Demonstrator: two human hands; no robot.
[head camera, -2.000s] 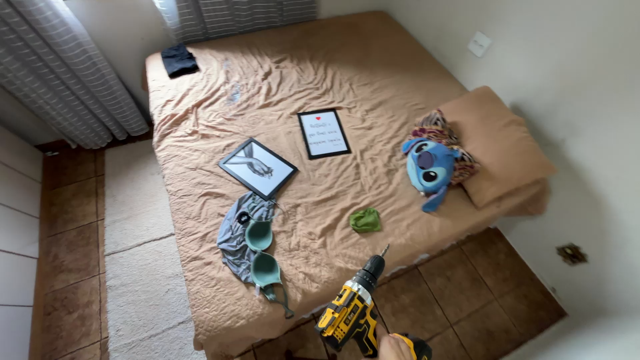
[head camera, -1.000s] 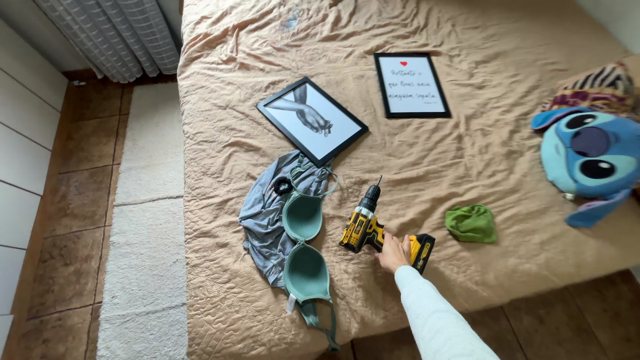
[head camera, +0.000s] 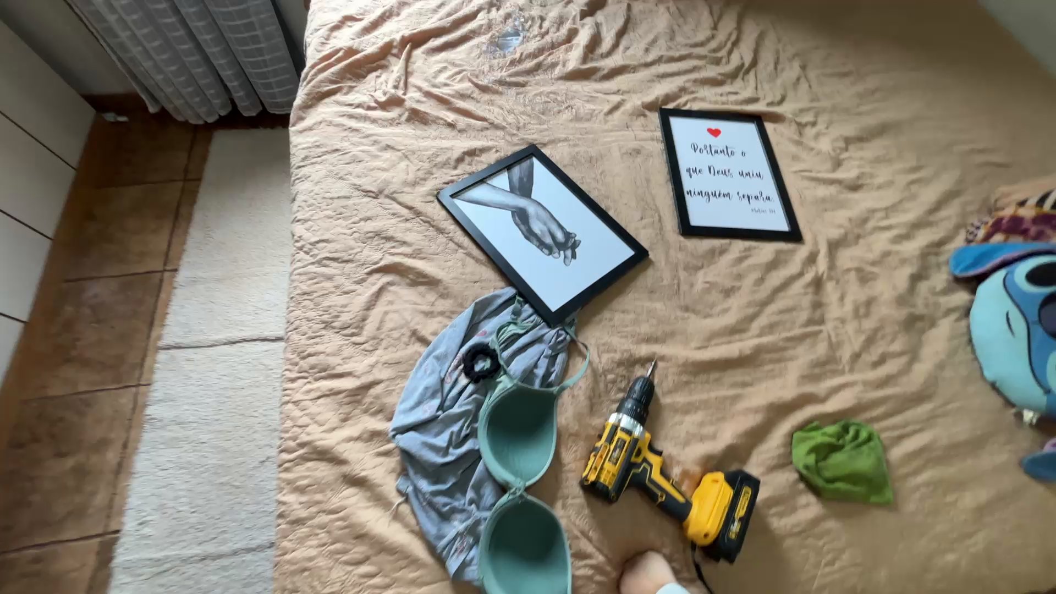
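Observation:
A yellow and black cordless drill (head camera: 635, 450) with a bit in its chuck lies on the bed's wrinkled tan cover (head camera: 701, 313). Below its handle, what appears to be part of my right hand (head camera: 648, 571) shows at the bottom edge, apart from the drill; its fingers cannot be made out. My left hand is out of view. Left of the drill, a green bra (head camera: 518, 433) and a black scrunchie (head camera: 481, 361) lie on a grey-blue garment (head camera: 437, 429). A framed picture of clasped hands (head camera: 553, 231) touches that garment. A second black frame with lettering (head camera: 730, 177) lies farther right.
A crumpled green cloth (head camera: 841, 462) is right of the drill, and a blue plush character (head camera: 1015, 330) lies at the right edge. Left of the bed are a pale rug (head camera: 214, 396), brown floor tiles (head camera: 91, 355) and a grey curtain (head camera: 214, 49).
The hand has let go of the drill and drawn back to the bottom edge. The drill, held above the bed's near edge two seconds ago, now lies on the cover. The view has moved closer.

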